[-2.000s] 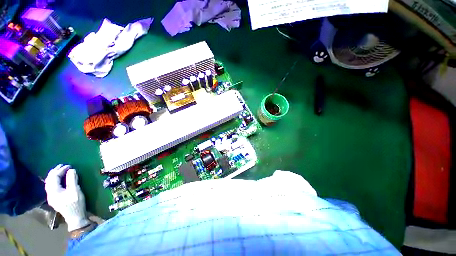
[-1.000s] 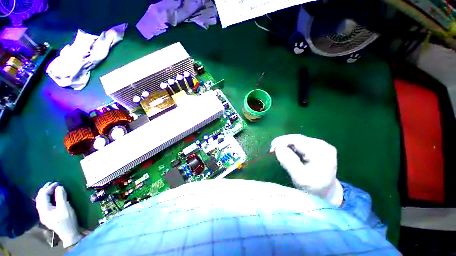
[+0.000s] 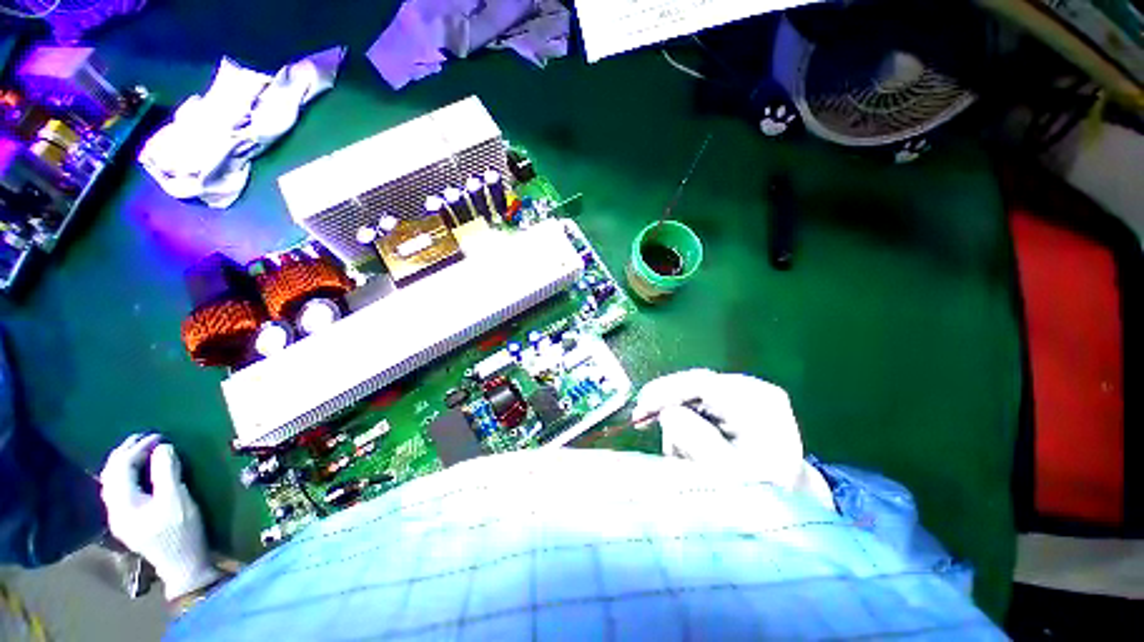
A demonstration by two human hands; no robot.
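A green circuit board (image 3: pixel 408 426) with long silver heat sinks and copper-orange coils lies in front of me. My right hand (image 3: pixel 728 424), in a white glove, holds a thin reddish brush (image 3: pixel 615 430) like a pen, pointing left at the board's near right edge. My body hides the brush tip and the board's near edge. My left hand (image 3: pixel 151 508), white-gloved, rests left of the board by the bench edge, fingers apart, with nothing visible in it. A green cup (image 3: pixel 665 258), dark inside, stands right of the board with a thin stick in it.
Crumpled white cloth (image 3: pixel 236 126) and purplish cloth (image 3: pixel 471 35) lie at the back. Another board (image 3: pixel 57 144) sits far left. A printed sheet (image 3: pixel 677 19), a fan (image 3: pixel 884 94) and a black stick (image 3: pixel 782 223) are right. A red panel (image 3: pixel 1069 364) stands beyond the bench's right edge.
My right hand, out of sight two seconds ago, came in with the brush and has since moved slightly left and down towards my body. My left hand has stayed by the bench edge.
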